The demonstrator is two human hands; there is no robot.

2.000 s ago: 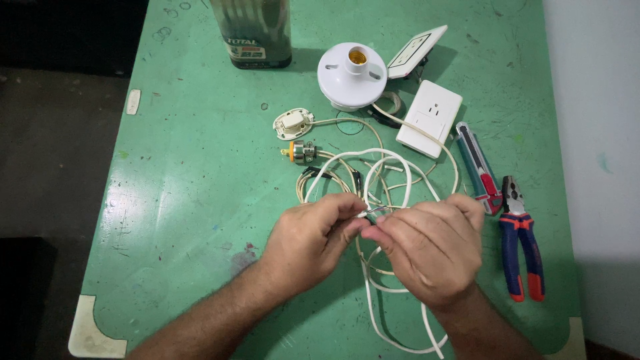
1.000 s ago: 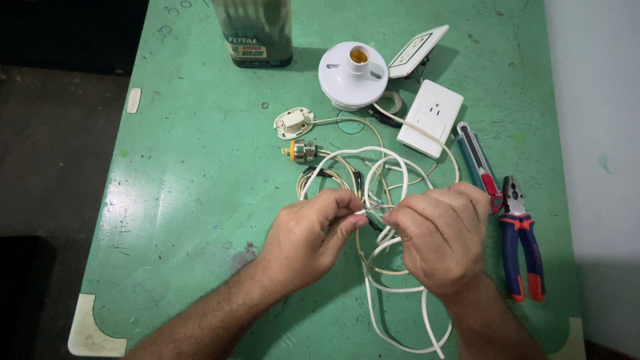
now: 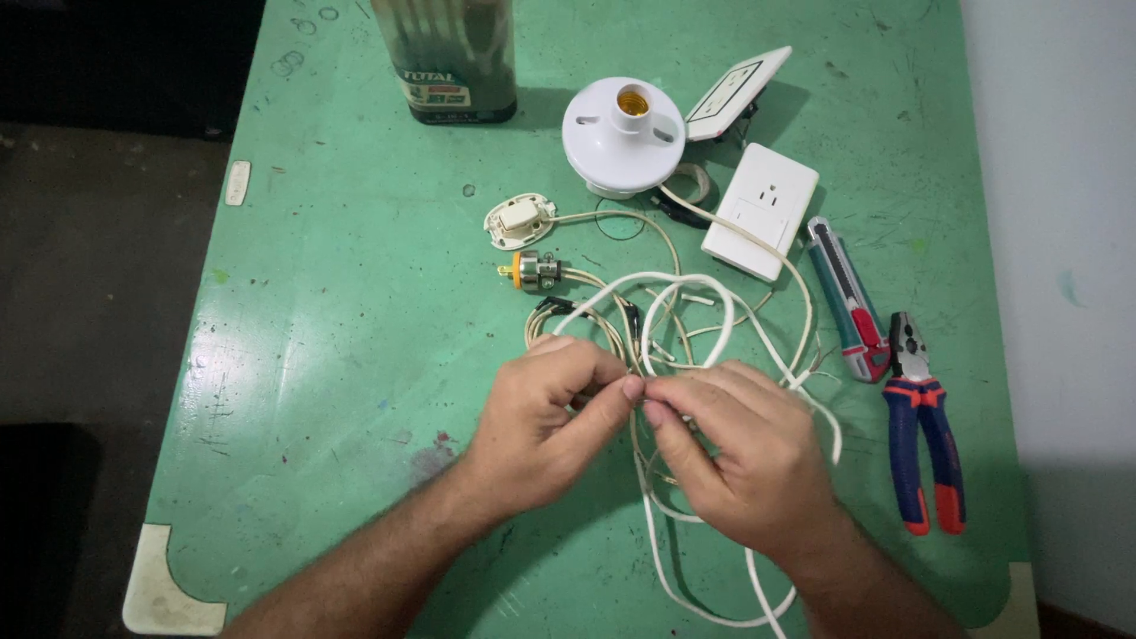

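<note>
My left hand (image 3: pixel 555 422) and my right hand (image 3: pixel 741 444) meet at the fingertips over a tangle of white electrical cable (image 3: pixel 652 524). Each pinches a thin piece of wire between thumb and index finger; the fingers mostly hide it. Beyond the hands lie an electrical plug with an orange ring (image 3: pixel 532 271), a cream switch (image 3: pixel 519 220) with its cord, and a coil of cream wire (image 3: pixel 577 319) with black tape on it. A white lamp holder (image 3: pixel 612 146) stands farther back, beside a white outlet plate with a socket (image 3: pixel 763 213).
Combination pliers (image 3: pixel 919 408) with blue and red handles and a utility knife (image 3: pixel 848 297) lie at the right on the green table (image 3: pixel 337 355). A second outlet plate (image 3: pixel 741 93) leans behind the lamp holder, near a roll of tape (image 3: pixel 692 185). A Total container (image 3: pixel 448 62) stands at the back.
My hands have come together at the fingertips, where a small gap showed one second ago. A loose white cable end now lies to the right of my right hand.
</note>
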